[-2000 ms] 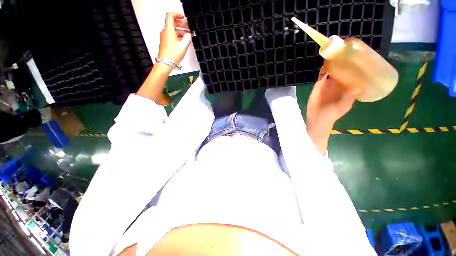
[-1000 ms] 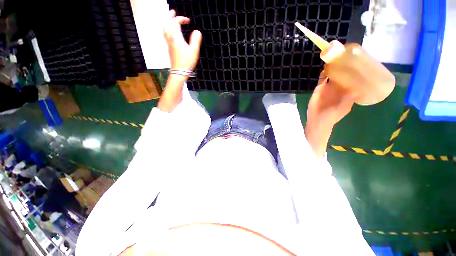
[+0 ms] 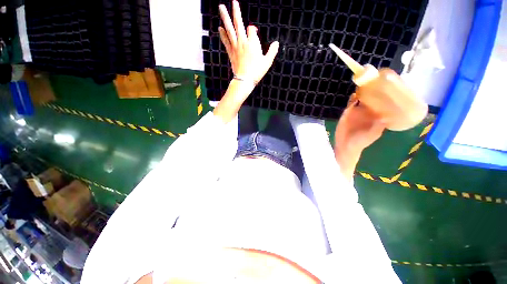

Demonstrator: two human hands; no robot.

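The black grid tray (image 3: 311,83) lies in front of me, with tiny shiny glints in some middle cells, too small to identify. My right hand (image 3: 361,125) is shut on the amber squeeze bottle (image 3: 392,100) near the tray's front right edge. The bottle is tilted, its pale nozzle pointing up and left over the tray cells. My left hand (image 3: 246,52) is open with fingers spread above the left part of the tray and holds nothing.
Stacked black trays (image 3: 89,39) stand at the left, beside a white surface (image 3: 177,33). A white item (image 3: 423,58) lies right of the tray. A blue bin (image 3: 445,130) is at the far right. A wooden-looking box (image 3: 139,84) and green floor show below the bench.
My left hand has moved from the white strip at the tray's left edge to over the tray, fingers now spread. The bottle's tip sits lower in view. The camera view has shifted, showing more blue bin.
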